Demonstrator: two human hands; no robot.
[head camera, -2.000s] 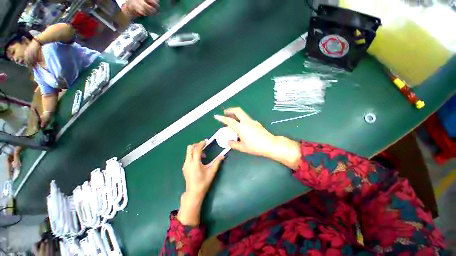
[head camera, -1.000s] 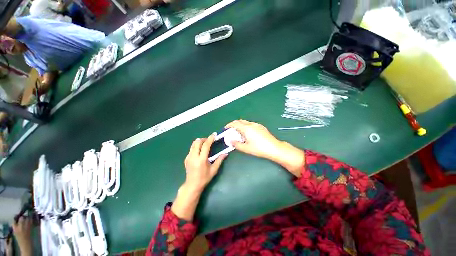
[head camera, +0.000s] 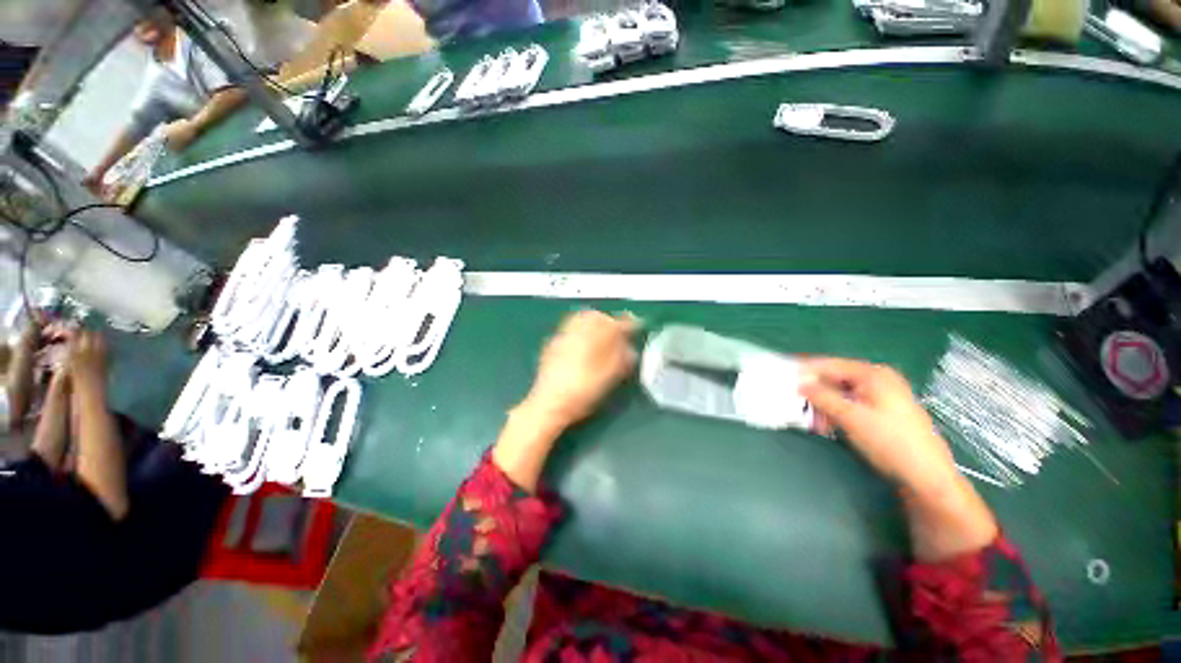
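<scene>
A white oval plastic frame (head camera: 725, 378), blurred, is held by its solid disc end in my right hand (head camera: 883, 421), over the green bench. Its open loop points left toward my left hand. My left hand (head camera: 585, 367) is just left of the loop, fingers curled and blurred; I cannot tell whether it holds something small. A pile of thin pale strips (head camera: 1008, 408) lies to the right of my right hand. Stacked white oval frames (head camera: 376, 317) lie on the bench at the left.
A metal divider strip (head camera: 777, 288) runs beyond my hands. A single frame (head camera: 835, 122) lies on the belt (head camera: 674, 181). A black fan (head camera: 1133, 356) stands at the right edge and a small ring (head camera: 1098, 570) below it. Other people's arms (head camera: 88, 427) show at the left.
The view has turned left. My hands have moved apart; the left has come off the frame, and the right now holds the frame alone, its loop pointing left.
</scene>
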